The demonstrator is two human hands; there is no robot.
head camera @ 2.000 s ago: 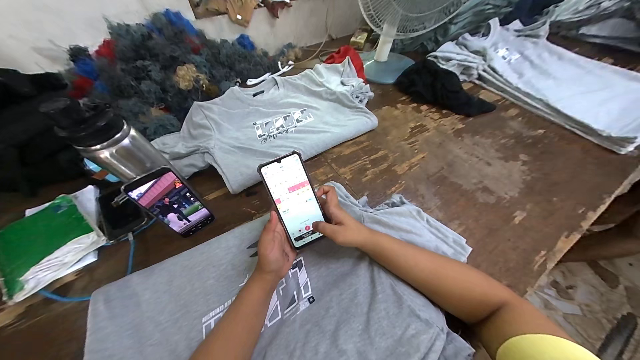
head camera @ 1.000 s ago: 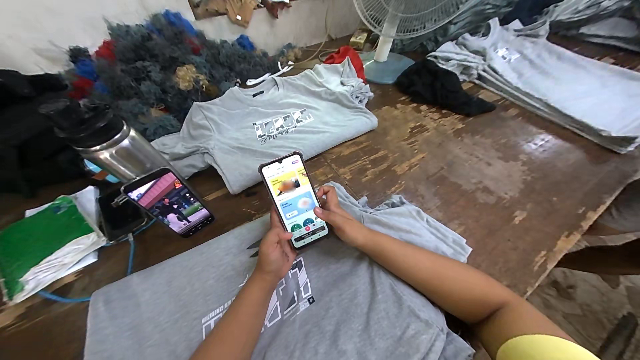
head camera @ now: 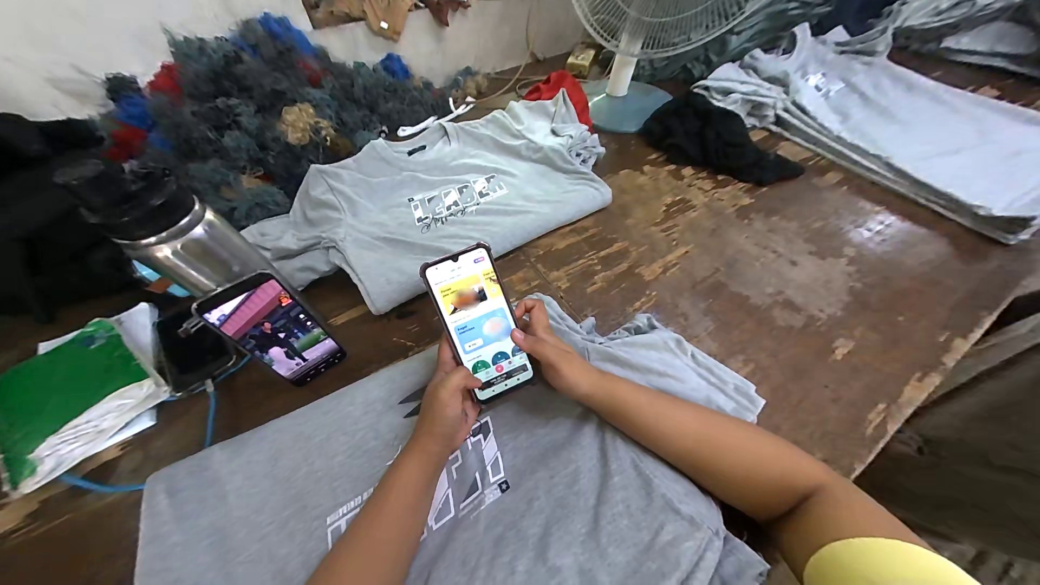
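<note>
A smartphone in a dark case (head camera: 479,325) is held upright between both hands, its lit screen facing the camera. My left hand (head camera: 449,398) grips the lower left side, with the thumb at the screen's bottom corner. At the right edge, my right hand (head camera: 552,349) supports the phone, its thumb touching the screen. Beneath the hands lies a grey printed T-shirt (head camera: 268,463) spread on the worn wooden table. Black pointed metal tips, perhaps of scissors or thread snips (head camera: 413,400), show beside my left hand. A folded light grey printed T-shirt (head camera: 463,195) lies beyond the phone.
A second smartphone (head camera: 272,329) leans near a steel bottle (head camera: 195,244) at left, beside a dark device with a blue cable (head camera: 210,414) and a green-and-white packet (head camera: 73,398). Thread scraps (head camera: 236,106), a fan (head camera: 621,77), black cloth (head camera: 715,142) and stacked pale garments (head camera: 910,122) lie farther back.
The held phone's screen has changed from a mostly white page with red parts to one with yellow and blue panels. My right thumb has moved up from the screen's lower part.
</note>
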